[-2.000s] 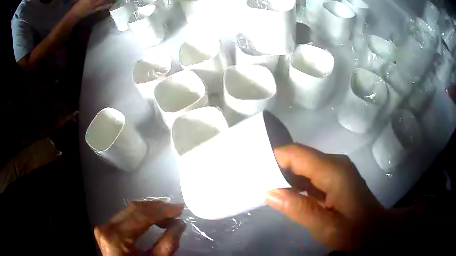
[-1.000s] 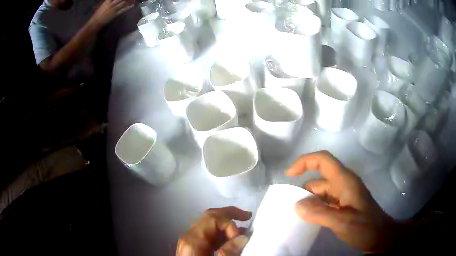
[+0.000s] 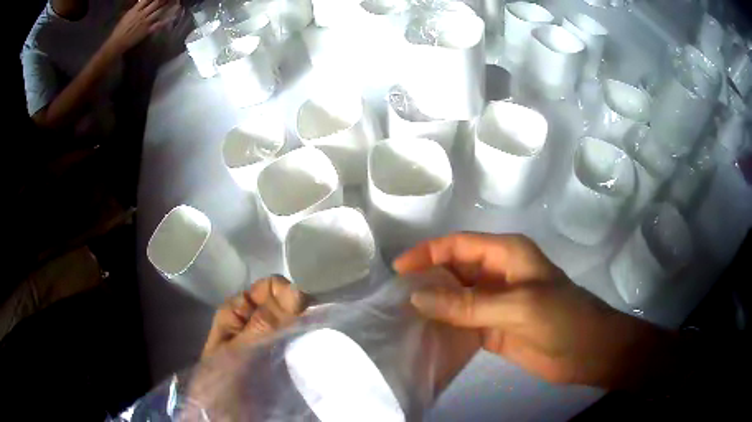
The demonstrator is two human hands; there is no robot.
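Note:
A clear plastic bag [image 3: 371,309] is stretched between my hands at the lower middle, blurred and crinkly. A white cup [image 3: 342,375] lies tilted under or inside its film, cut off by the lower edge; I cannot tell how far in it is. My left hand [image 3: 256,317] pinches the bag's edge on the left, its lower part seen through the film. My right hand [image 3: 495,305] grips the bag's edge on the right between thumb and fingers. An open white cup [image 3: 330,251] stands just beyond the bag.
Several open white cups [image 3: 411,169] stand on the white table [image 3: 177,148] ahead. A lone cup [image 3: 181,243] leans at the left. Film-wrapped cups [image 3: 602,185] crowd the right and back. A person's arm [image 3: 86,74] and hands are at the far left.
The cup, held up in my right hand before, is now low at the bottom edge with a clear bag over or around it. Both hands now hold the bag.

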